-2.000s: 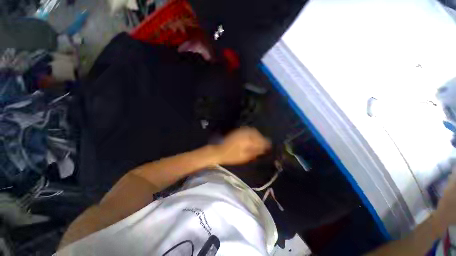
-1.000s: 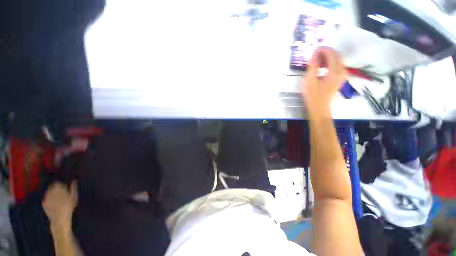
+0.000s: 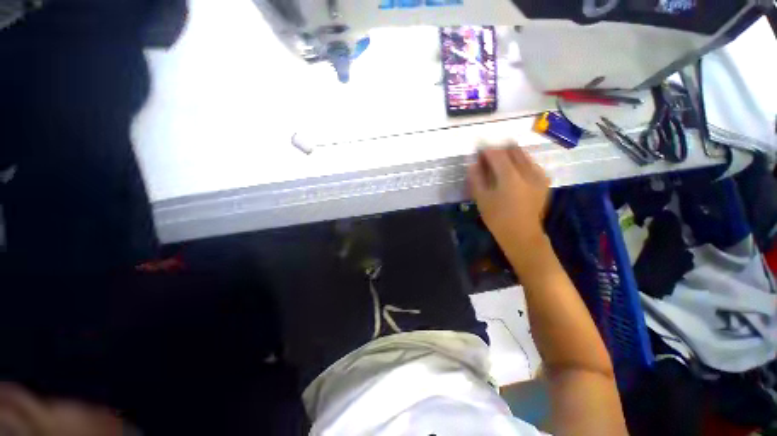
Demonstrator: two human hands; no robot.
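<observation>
My right hand is over the grey ruler strip at the table's front edge, fingers bent. A small white bit shows at its fingertips; I cannot tell if it is held. My left hand is blurred at the lower left corner and cut off by the edge, by black cloth; its grip is hidden. Black garment pieces hang in a large dark heap over the left table edge. The needle area with a blue attachment is at the top centre.
A lit smartphone lies right of the needle. Further right are a red tool, a blue-and-yellow item, silver tweezers and black-handled scissors. A blue plastic basket stands below the table. A pale thread crosses the table.
The view has turned and shifted, showing the machine head. My right hand has moved from beside the phone to the front edge. My left hand is now lower, at the picture's corner.
</observation>
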